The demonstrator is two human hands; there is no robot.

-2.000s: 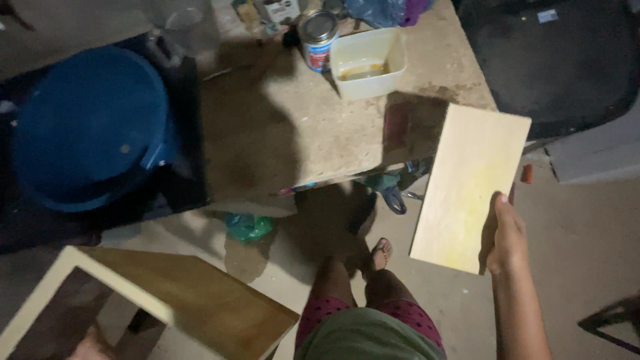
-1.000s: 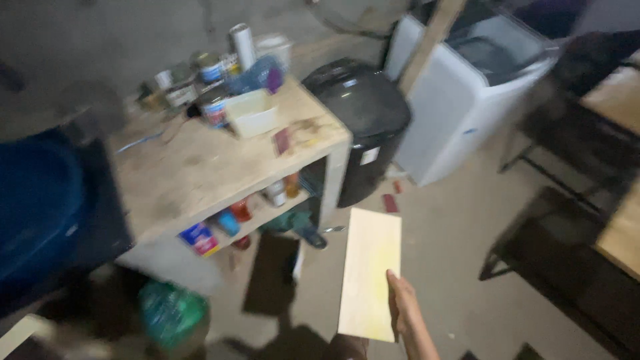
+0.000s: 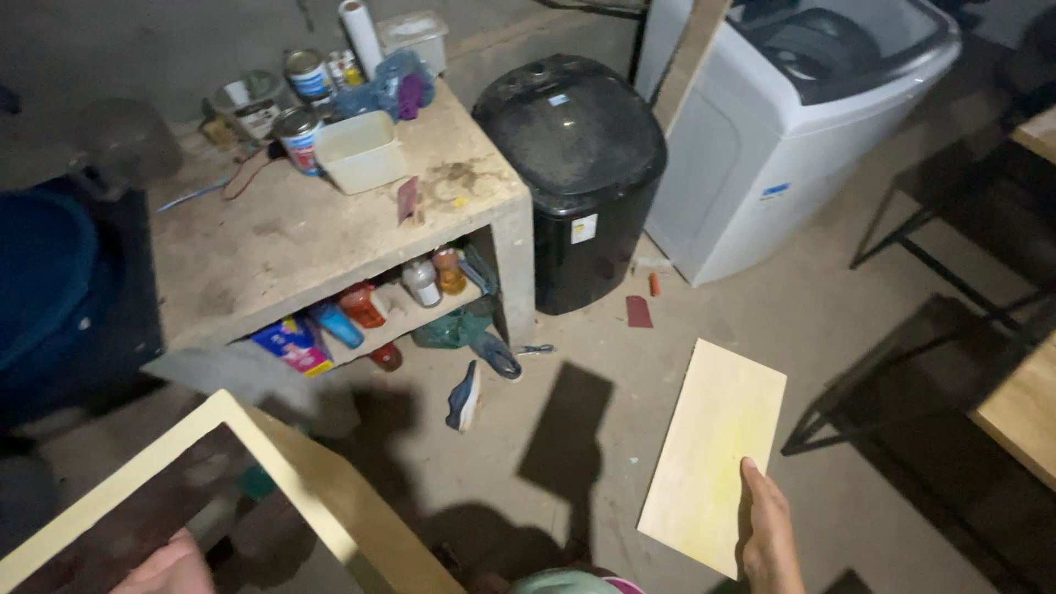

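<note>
My right hand (image 3: 767,524) grips a flat, pale rectangular wooden board (image 3: 716,454) by its right edge, thumb on the upper face, above the floor at the lower right. At the lower left is an open, pale box-like frame (image 3: 355,487) with deep sides, seen at a tilt. My left hand (image 3: 169,568) shows partly inside its opening, at the bottom edge of the view; the frame hides where its fingers end, so its hold is unclear.
A concrete bench (image 3: 272,256) holds cans, a plastic tub (image 3: 360,153) and bags, with bottles on the shelf below. Beyond stand a black lidded appliance (image 3: 577,140) and a white washing machine (image 3: 742,148). A shoe (image 3: 464,398) lies on the floor; metal-legged tables (image 3: 1023,404) are at right.
The view has swung right since two seconds ago, bringing in the washing machine and tables. My right hand still holds the board. The frame, barely visible one second ago, shows largely again.
</note>
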